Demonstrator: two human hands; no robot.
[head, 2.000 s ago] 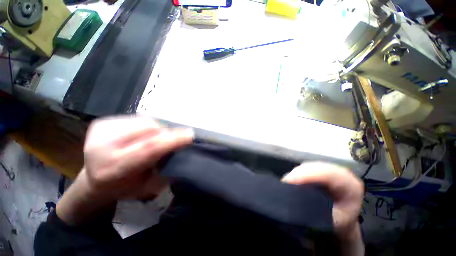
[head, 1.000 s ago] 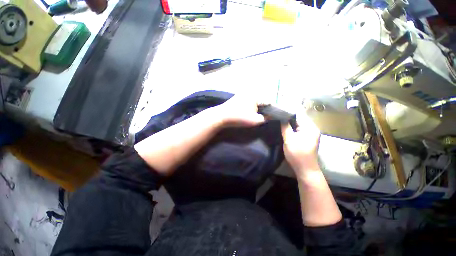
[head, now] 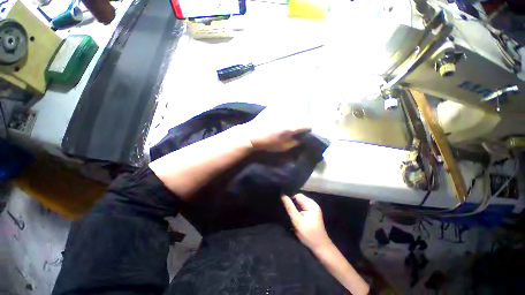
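A dark, limp garment or cloth panel [head: 267, 176] lies over the table's front edge and hangs to my lap. My left hand [head: 282, 140] rests on its upper part with the fingers closed on the cloth near its right corner. My right hand [head: 305, 216] is lower, below the table edge, with thumb and fingertips pinching the cloth's lower right edge. The sewing machine [head: 460, 75] stands to the right, and its bed slide plate [head: 377, 124] is right of the cloth, not touching it.
A screwdriver [head: 236, 71] lies behind the cloth. A phone [head: 210, 8], a yellow block [head: 308, 8] and a green case [head: 72, 60] are farther back. A dark grey strip [head: 112, 98] runs along the left. A wooden bar [head: 437, 141] is beside the machine. Part of a person's hand shows at top left.
My right hand has moved down and toward me, from the cloth's upper corner to its lower edge. My left hand stays on the upper part. The cloth's right corner now lies flatter.
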